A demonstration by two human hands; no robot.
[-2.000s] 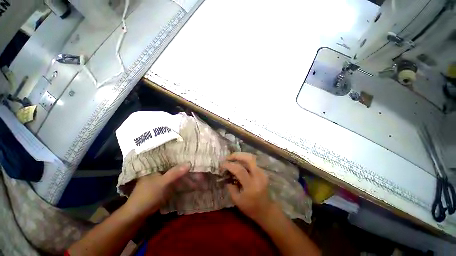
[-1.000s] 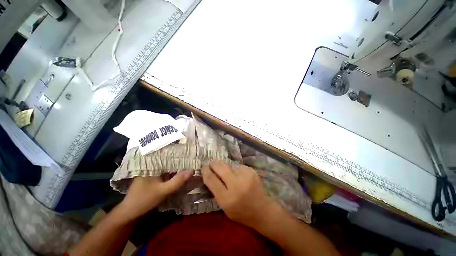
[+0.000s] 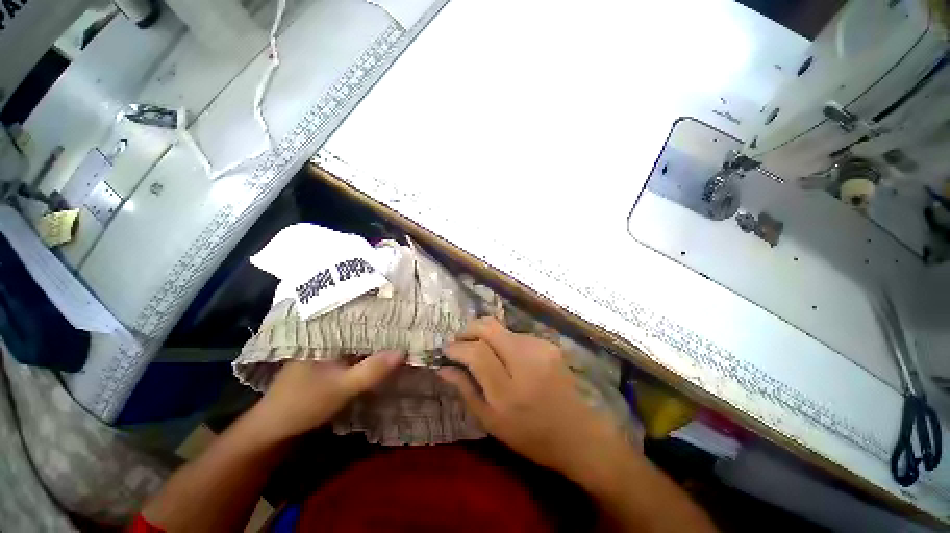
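Observation:
A beige garment (image 3: 411, 411) lies bunched in my lap against the table edge. Its ruffled waistband (image 3: 344, 331) runs across in front of me. A white label (image 3: 339, 281) with bold dark lettering lies over the band at the upper left. My left hand (image 3: 318, 390) grips the band edge, thumb on top and fingers inside. My right hand (image 3: 516, 380) pinches the band just to the right, fingertips bent down on it. Whether a small tool is hidden in the right fingers I cannot tell.
A white table (image 3: 500, 135) with a printed edge scale lies ahead, with a sewing machine (image 3: 833, 115) at the right. Black-handled shears (image 3: 915, 416) lie right of it. A second machine table (image 3: 198, 224) at the left holds a thin white strip (image 3: 260, 104). More beige fabric (image 3: 63, 448) hangs lower left.
My right hand moved left along the band, then slightly back right, its fingers still at the edge. My left hand keeps its hold. The label has turned slightly. The view has shifted a little.

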